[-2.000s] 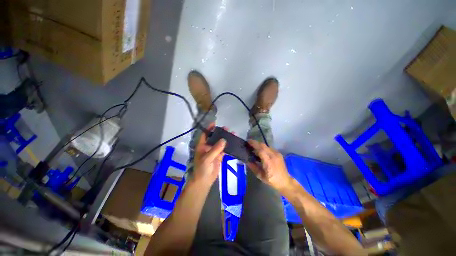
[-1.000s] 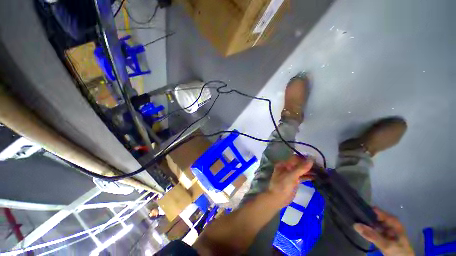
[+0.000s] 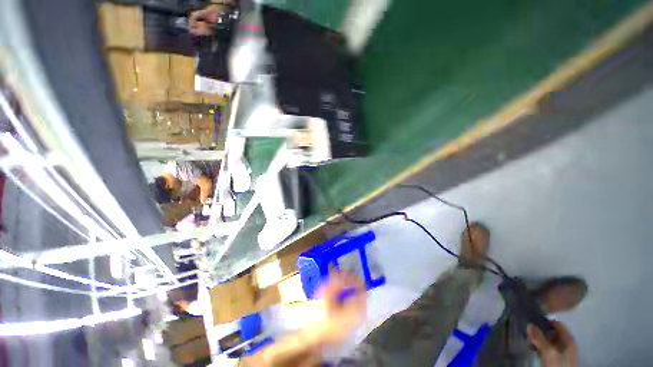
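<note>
A black palm-sized box (image 3: 525, 307), possibly a power supply, hangs low at the lower right with thin black cables running from its upper end. My right hand (image 3: 555, 345) grips its lower end and is partly cut off by the bottom edge. My left hand (image 3: 344, 297) is blurred, in front of the blue stool. Its fingers look apart and I see nothing held in it. The cables (image 3: 422, 223) run up and left to the edge of the green bench or belt.
A green conveyor belt (image 3: 458, 79) with a pale edge crosses the top. A large black printed carton (image 3: 315, 86) and white plastic parts (image 3: 276, 208) lie on it. A blue stool (image 3: 322, 261) stands below the edge, beside brown cartons (image 3: 233, 299). A person (image 3: 190, 183) sits farther along.
The view has swung up and left to the belt. My left hand has come away from the black box and moved left. My right hand still holds the box.
</note>
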